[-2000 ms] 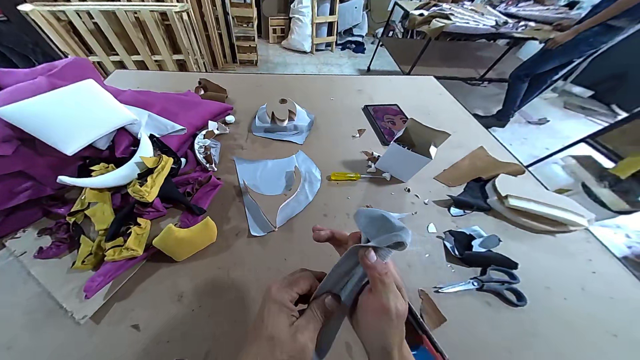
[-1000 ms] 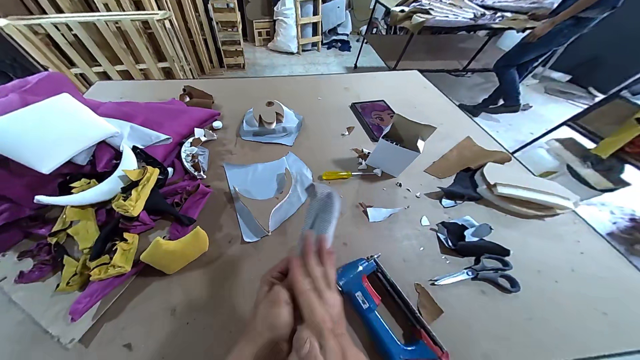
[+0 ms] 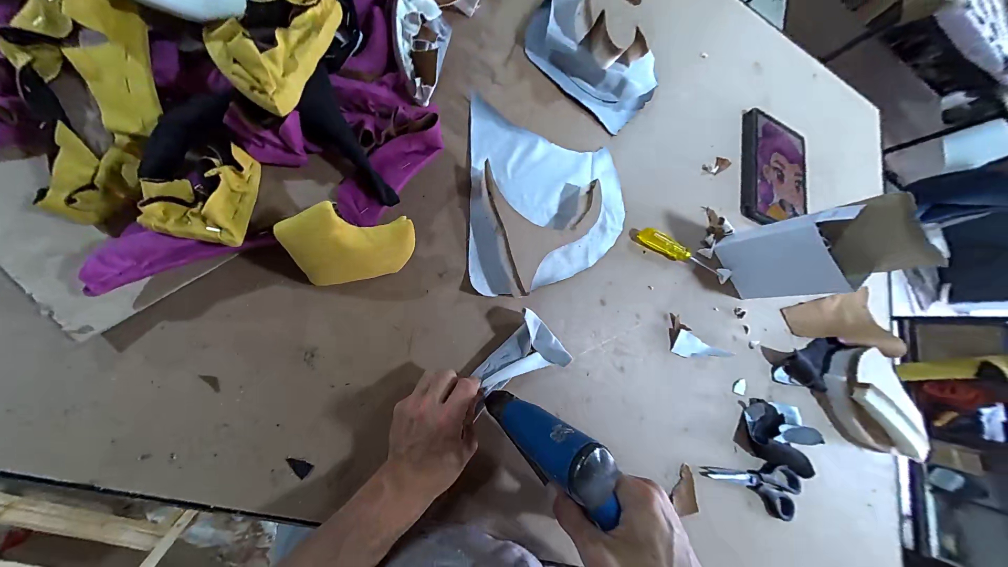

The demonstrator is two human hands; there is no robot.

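Note:
My left hand [image 3: 435, 429] grips a folded light-grey fabric piece [image 3: 520, 354] above the table near its front edge. My right hand [image 3: 630, 524] holds a blue staple gun [image 3: 559, 445] by its handle, its nose against the lower end of the fabric piece, close to my left fingers. The exact contact point is hidden. Beyond my hands lies a curved grey fabric-covered piece [image 3: 551, 173] with an open middle, and past it a smaller grey covered piece [image 3: 591, 71]. A yellow covered piece [image 3: 346, 244] rests to the left.
Purple fabric [image 3: 165, 256] and yellow covered pieces [image 3: 272, 63] are heaped at left. On the right are a yellow-handled screwdriver [image 3: 663, 244], a white box [image 3: 787, 256], a framed picture [image 3: 776, 165], scissors [image 3: 760, 480], scraps [image 3: 697, 342] and a layered pad [image 3: 874, 402].
My right hand has taken up the blue staple gun, which lay on the table a second ago, and brought it to the grey piece. The view has turned and moved closer.

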